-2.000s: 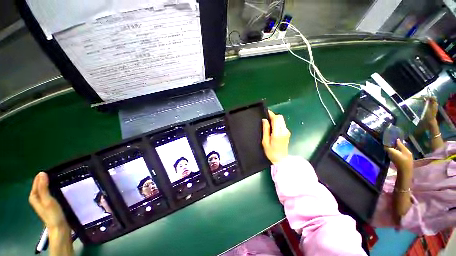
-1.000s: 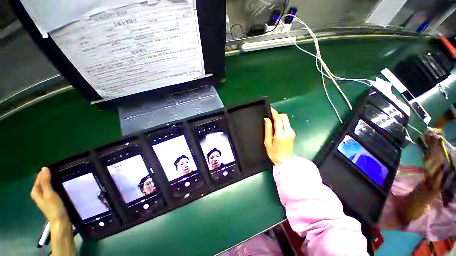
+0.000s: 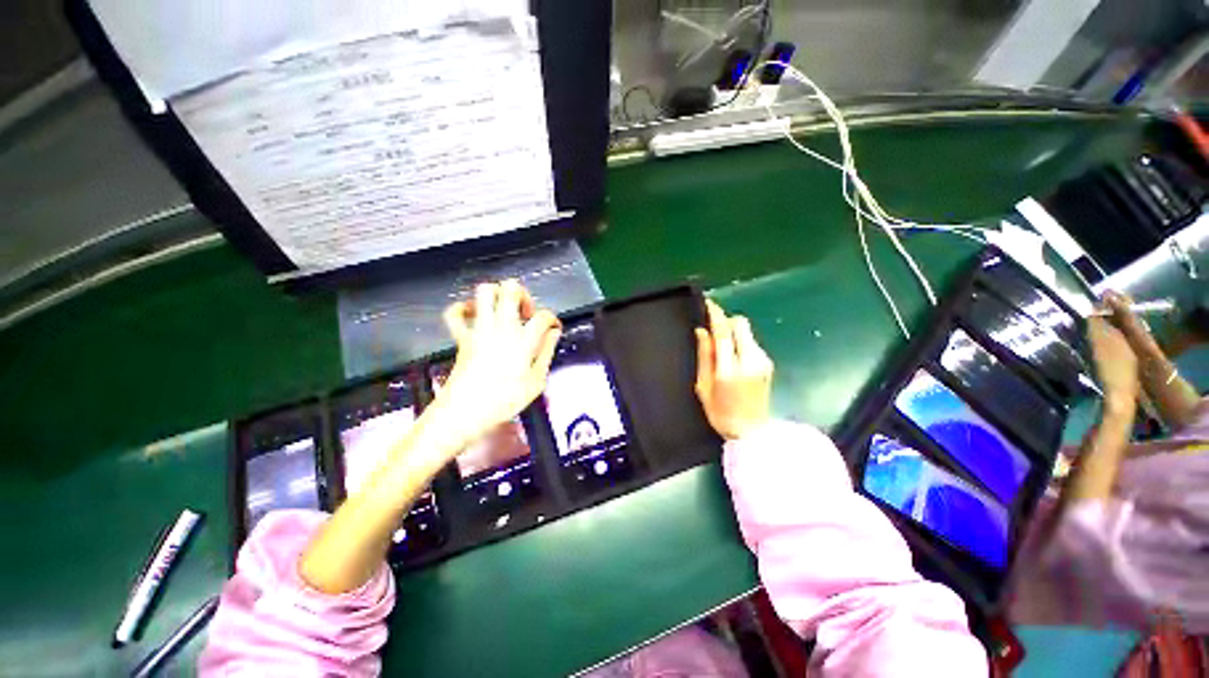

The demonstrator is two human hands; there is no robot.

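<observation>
A long black phone tray (image 3: 652, 384) lies on the green bench, its right end pocket empty. Four phones sit in the other pockets. The rightmost phone (image 3: 583, 411) shows a live camera picture with a face and a round shutter button. My left hand (image 3: 504, 347) is over the top part of the third phone (image 3: 493, 457), fingers bent; its fingertips are partly hidden, so I cannot tell if it grips anything. My left forearm covers part of the second phone (image 3: 378, 444). My right hand (image 3: 733, 374) holds the tray's right end.
A white-barrelled marker (image 3: 158, 578) and a dark pen (image 3: 175, 638) lie left. An instruction sheet (image 3: 385, 146) stands behind a translucent plastic sheet (image 3: 365, 322). White cables (image 3: 862, 199) lie at back right. A second phone tray (image 3: 915, 536) and a neighbouring worker's arms (image 3: 1114, 384) are at right.
My left hand has left the tray's left end and moved over the third phone. The tray's left end has shifted right. The neighbour's tray now shows another blue-screened phone.
</observation>
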